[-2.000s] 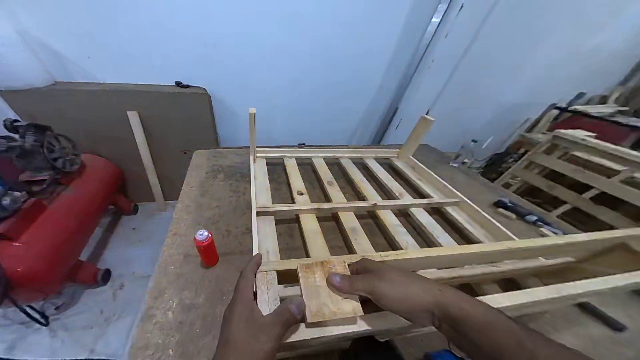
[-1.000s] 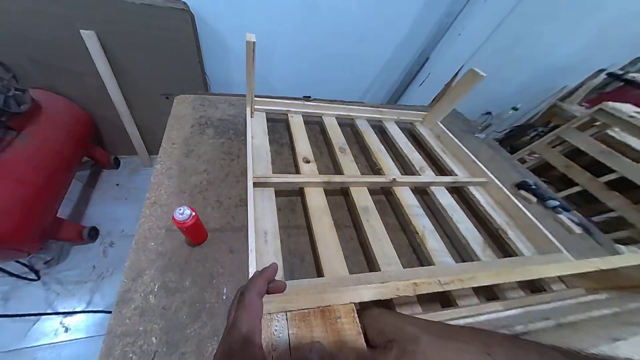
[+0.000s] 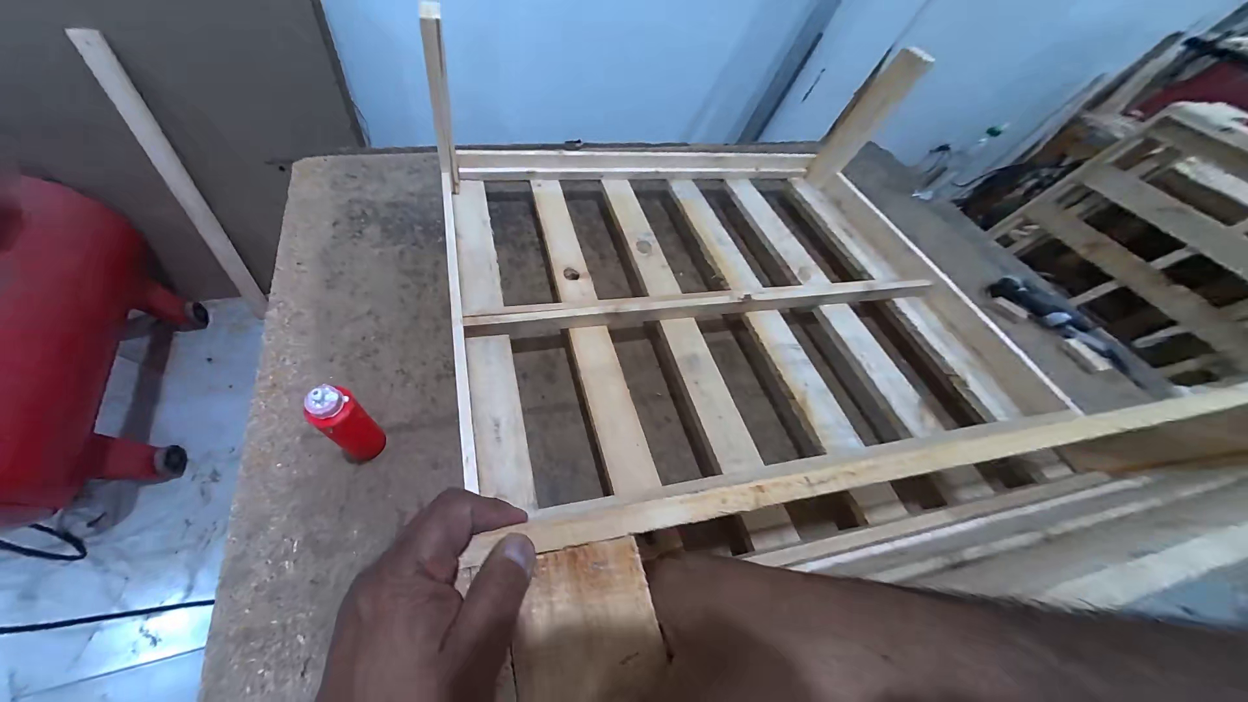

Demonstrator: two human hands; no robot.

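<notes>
A slatted wooden frame (image 3: 702, 312) lies on the workbench, with an upright wood post (image 3: 437, 97) at its far left corner and a second post (image 3: 868, 117) at its far right. At the near left corner my left hand (image 3: 439, 585) grips the end of a long wood rail (image 3: 829, 476), thumb on top, fingers over the edge. Against that rail stands a short wood block (image 3: 590, 619), close to my left thumb. My right hand (image 3: 712, 624) is mostly out of sight below the rail, beside the block's right edge; its fingers are hidden and the forearm crosses the lower right.
A red bottle (image 3: 346, 424) stands on the particleboard workbench (image 3: 331, 292), left of the frame. A red compressor tank (image 3: 58, 341) is at the left, near a leaning wood strip (image 3: 166, 166). A dark tool (image 3: 1063, 322) and a slatted wood piece (image 3: 1160, 234) are at the right.
Both hands held the block over the frame's near left corner; now the block is lower, against the rail. My left hand has moved onto the rail's end. The view has tilted down and come closer.
</notes>
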